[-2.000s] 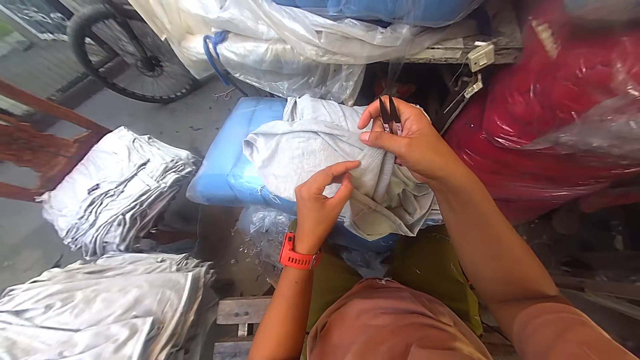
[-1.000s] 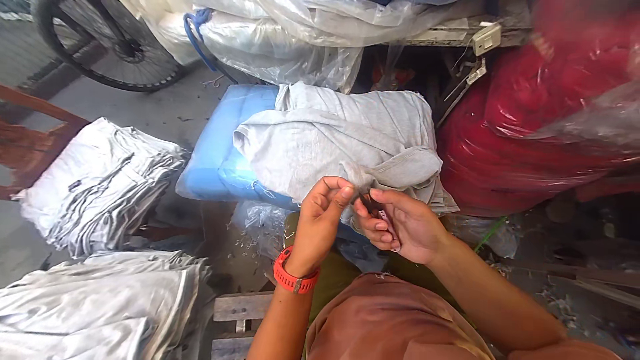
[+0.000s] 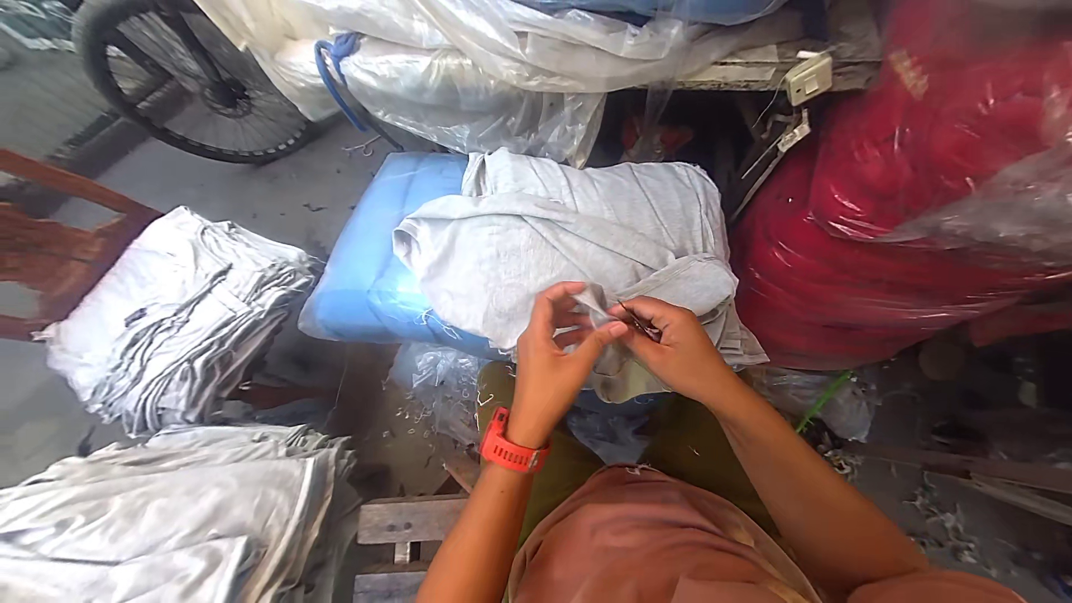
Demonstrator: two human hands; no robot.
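Note:
A heap of light grey fabric garments (image 3: 536, 243) lies over a blue bundle wrapped in clear plastic (image 3: 368, 276) before my knees. With a red watch at the wrist, my left hand (image 3: 561, 343) pinches a raised edge of the grey fabric. My right hand (image 3: 670, 343) is at the same edge, its fingertips close to those of the left, and holds small dark thread snips (image 3: 643, 325), partly hidden by the fingers. Whether the blades are apart cannot be told.
Two stacks of pale folded fabric, one upper (image 3: 184, 310) and one lower (image 3: 159, 511), stand at the left by a wooden chair (image 3: 75, 234). Red plastic-wrapped bundles (image 3: 904, 251) are at the right. A bicycle wheel (image 3: 222, 96), a plastic-covered table (image 3: 737, 75) and wooden slats (image 3: 410, 519) surround me.
Two seconds ago my right hand held the snips raised, blades up, above the fabric. Both hands have since come together lower down, and a fabric edge is now lifted between them.

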